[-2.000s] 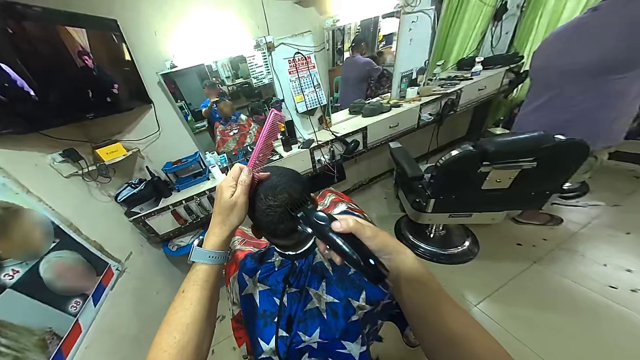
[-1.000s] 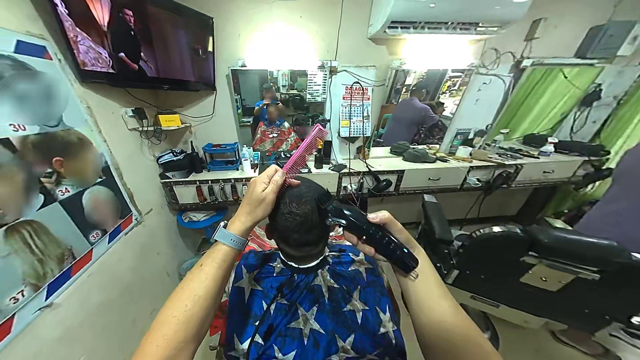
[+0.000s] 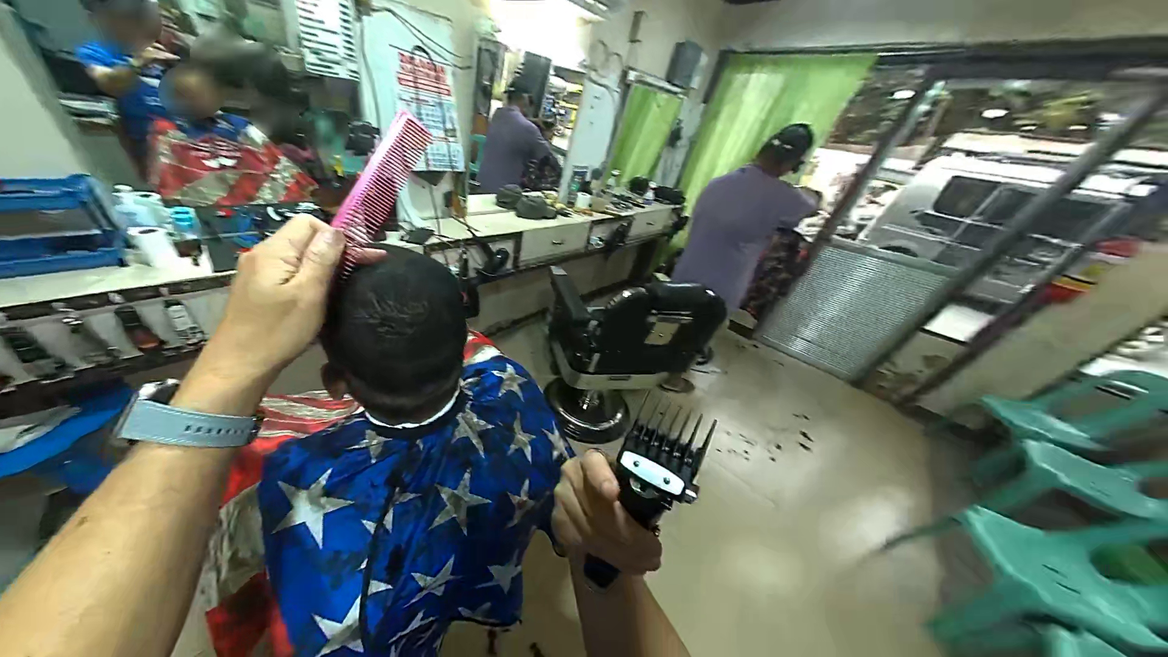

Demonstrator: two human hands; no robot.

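A seated person's head with short dark hair [image 3: 394, 333] is seen from behind, above a blue star-patterned barber cape [image 3: 420, 520] with red and white parts. My left hand [image 3: 283, 297] grips a pink comb [image 3: 381, 187] at its lower end, against the upper left side of the head, the comb slanting up and right. Lower right, clear of the head and beside the cape, my right hand [image 3: 602, 516] is closed around a black hair clipper [image 3: 646, 502]. Its guard comb [image 3: 671, 447] points up, with long black teeth.
An empty black barber chair [image 3: 639, 338] stands ahead. Beyond it a person in a purple shirt [image 3: 735, 228] works near the green curtain [image 3: 776, 109]. Along the wall runs a counter [image 3: 511, 224] with drawers and a blue rack [image 3: 55, 228]. Green plastic stools [image 3: 1049, 547] stand at right.
My right hand has moved the clipper away from the head, down to the right, its guard now facing up. The comb stays in my left hand by the head. The view has swung right.
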